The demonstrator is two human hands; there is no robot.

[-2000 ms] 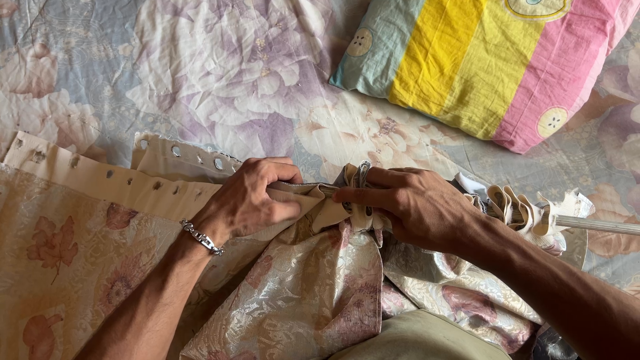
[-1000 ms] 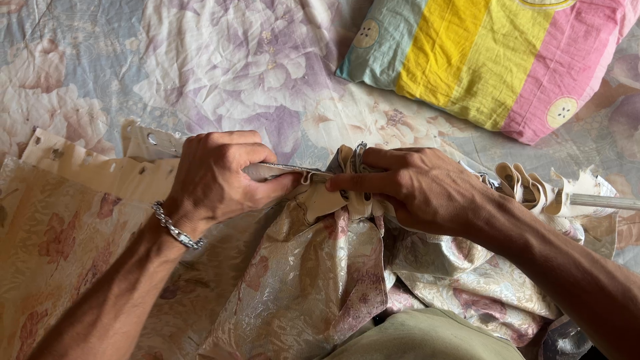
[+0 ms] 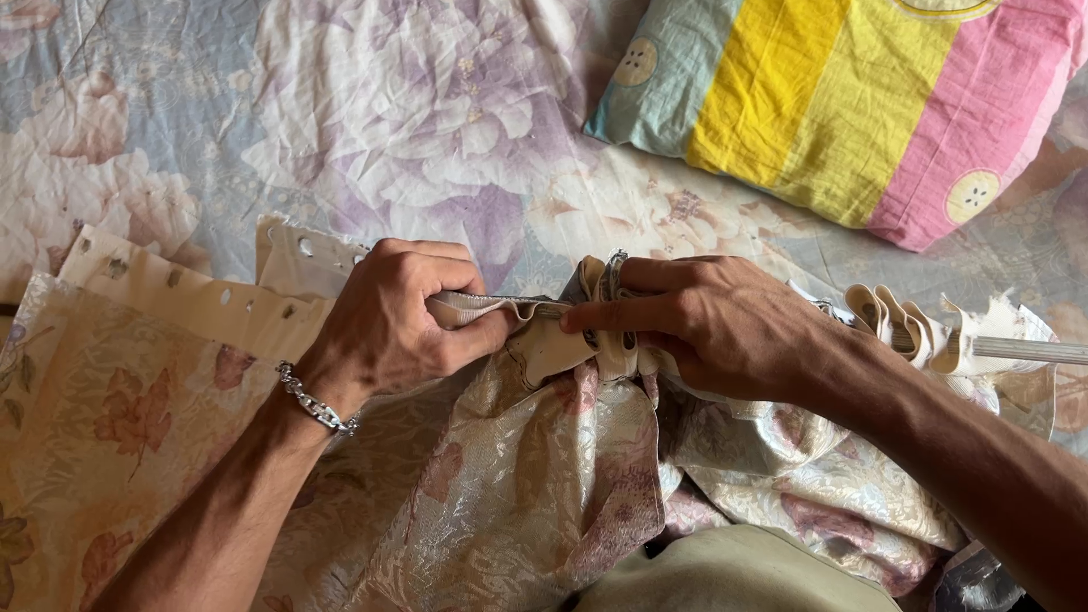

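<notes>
A floral curtain has a cream heading band with holes along its top edge. Its folds are gathered on a thin ribbed rod, whose bare end sticks out at the right. My left hand, with a chain bracelet at the wrist, pinches the heading band between thumb and fingers, left of the gathers. Against the bunched folds, my right hand grips the gathered band and the rod inside it, index finger pointing left. The rod's left end is hidden in cloth and fingers. More gathered folds sit near the rod's right part.
A floral bedsheet lies wrinkled beneath everything. At the upper right rests a striped pillow in blue, yellow and pink. Khaki cloth shows at the bottom, over the person's lap or leg. Another curtain stretch spreads at the left.
My left hand moved left between the first two earlier frames, drawing a length of band taut, and is now slightly nearer my right hand. My right hand stays at the gathers.
</notes>
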